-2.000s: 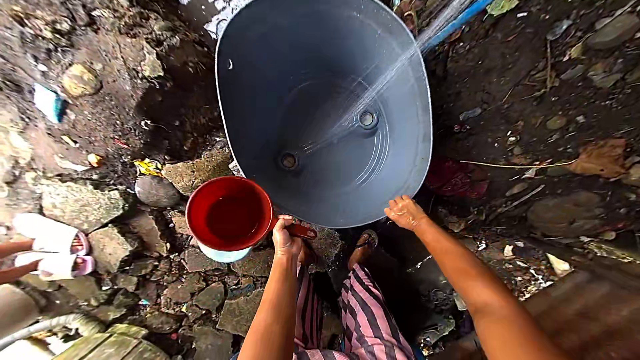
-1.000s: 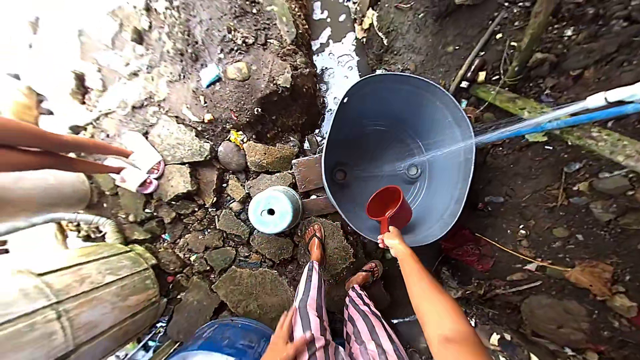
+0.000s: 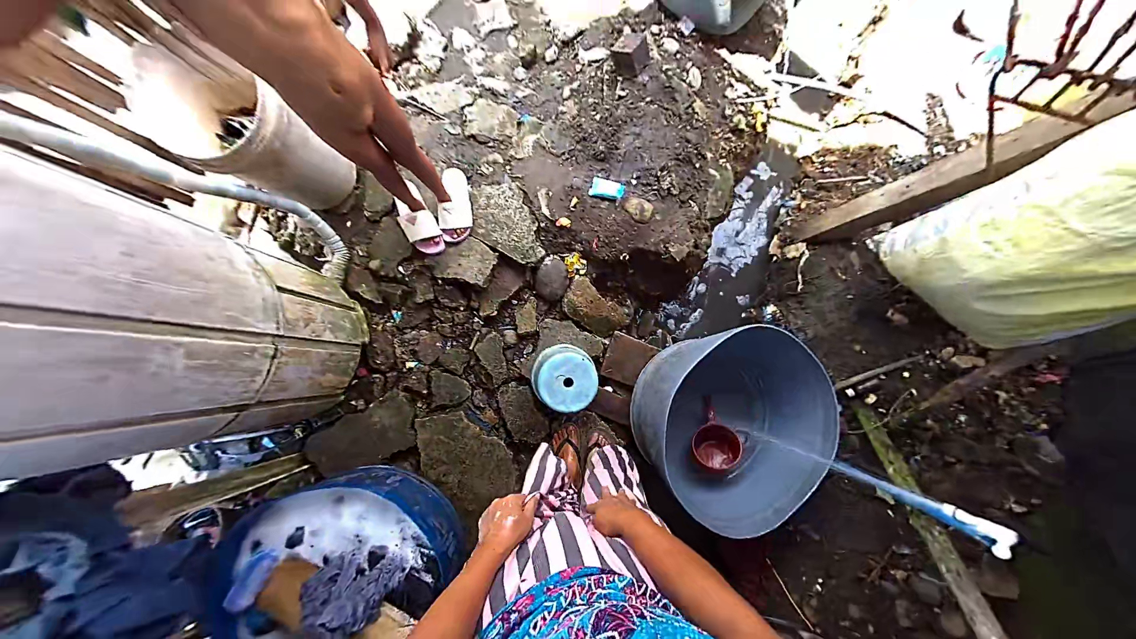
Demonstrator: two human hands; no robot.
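My left hand (image 3: 508,522) and my right hand (image 3: 615,513) each grip the cloth of my striped trousers (image 3: 557,546), one at each thigh. To the right stands a large grey plastic tub (image 3: 661,399). A red plastic dipper (image 3: 716,447) lies inside it, its handle toward the far side. Water runs into the tub from a blue pipe with a white fitting (image 3: 963,522). Just beyond my feet is an upturned light-blue pail or small stool (image 3: 565,379) with a hole in its top.
A blue drum (image 3: 435,506) with foamy water and soaking clothes stands at my left. Beyond it are a large ribbed container (image 3: 160,328) and a person's legs in white sandals (image 3: 454,209). Uneven stones (image 3: 461,453) pave the ground. A foamy ditch (image 3: 737,240) runs beyond the tub.
My right hand has let go of the red dipper, which now lies in the tub, and has moved to my trousers. My left hand grips the trousers too. The view has swung widely.
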